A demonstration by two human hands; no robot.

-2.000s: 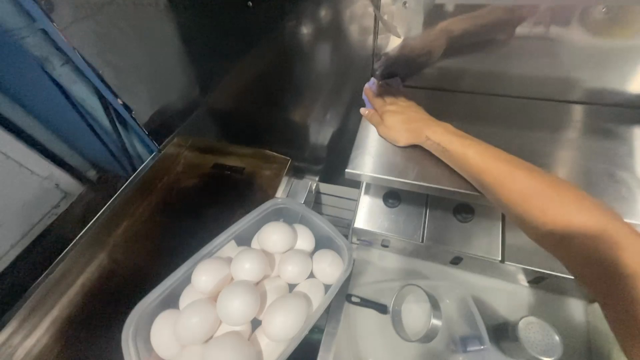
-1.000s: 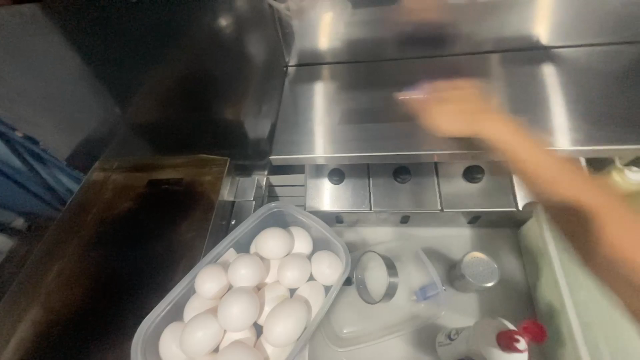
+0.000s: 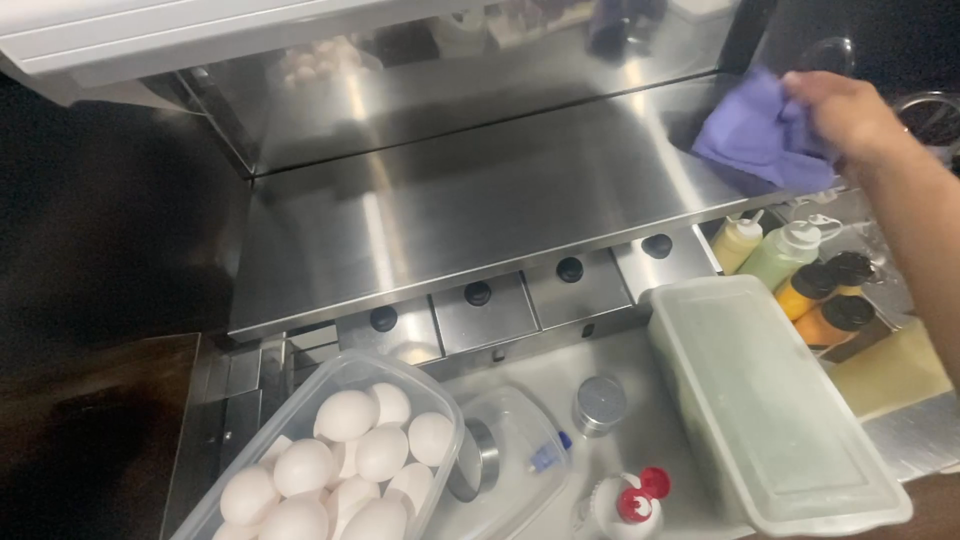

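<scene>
My right hand [image 3: 844,112], at the upper right, grips a purple cloth [image 3: 765,135] by its upper right part. The cloth hangs over the right end of a stainless steel shelf [image 3: 480,202]; whether it touches the metal cannot be told, as the hand is blurred. Under the shelf's front edge is a row of steel lids with black knobs [image 3: 478,293]. Squeeze bottles [image 3: 784,251] with pale contents stand below the cloth. My left hand is out of view.
A plastic tub of white eggs [image 3: 346,416] stands at the lower left. Nearby are a metal shaker [image 3: 600,405], a bottle with a red flip cap [image 3: 622,510] and a long lidded container [image 3: 780,405]. Dark-capped bottles [image 3: 832,315] stand at the right.
My right hand has moved right along the steel shelf, from its left end two seconds ago to its right end. More of the purple cloth shows. The view has shifted to the right.
</scene>
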